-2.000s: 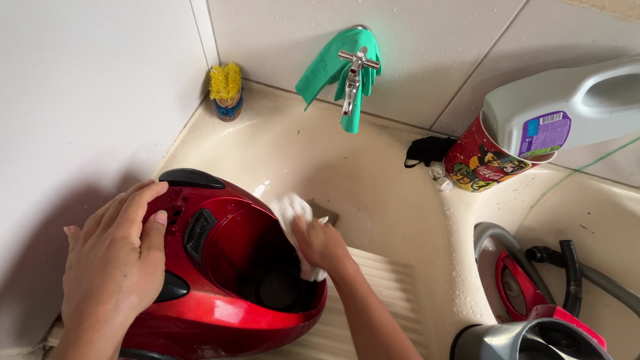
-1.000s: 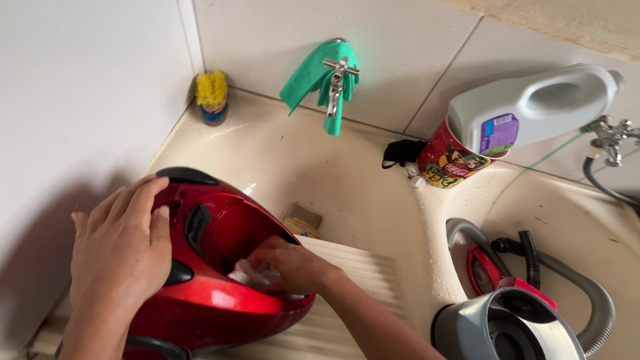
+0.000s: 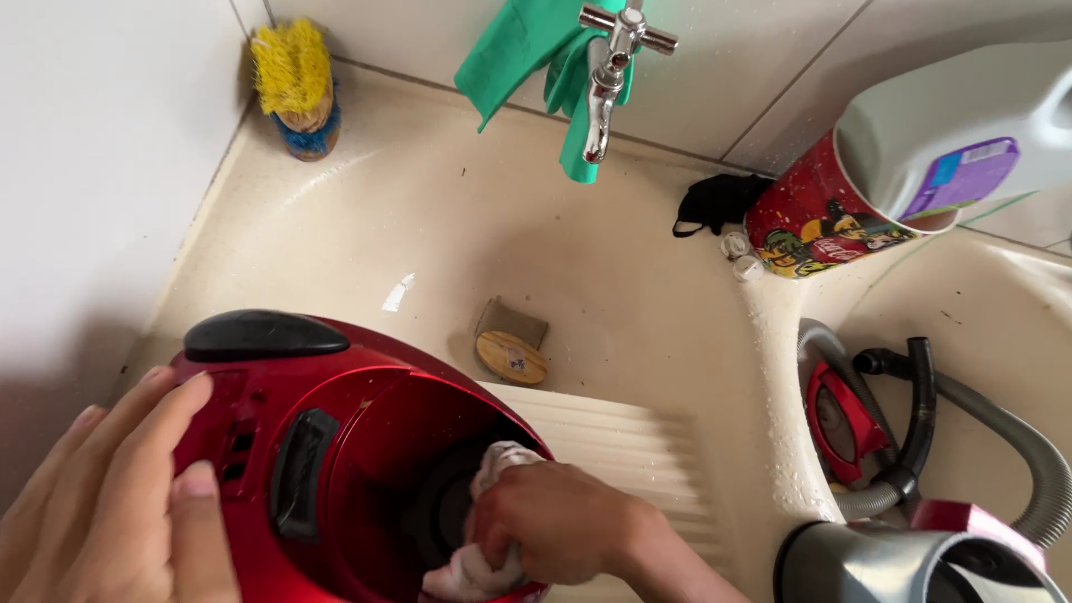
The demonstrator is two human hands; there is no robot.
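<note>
A red vacuum cleaner body (image 3: 377,343) with a round open cavity lies at the lower left, over the ribbed washboard part (image 3: 620,452) of a cream laundry sink. My left hand (image 3: 126,502) rests spread on its left side, fingertips on the red casing. Inside the cavity, near its right rim, my right hand (image 3: 553,519) is closed around a whitish cloth (image 3: 477,574). The cloth's lower part and the cavity floor are partly hidden by this hand.
Behind stand a yellow and blue scrub brush (image 3: 297,84), a chrome tap (image 3: 603,92) with green rubber gloves (image 3: 519,59), and a red bucket (image 3: 821,209) holding a grey jug (image 3: 938,126). A grey hose (image 3: 1005,427) lies in the right basin, near a clear canister (image 3: 879,561).
My right hand was lower in the cavity a second ago and is now at its right rim, still with the cloth. My left hand stays on the casing. The view has moved closer.
</note>
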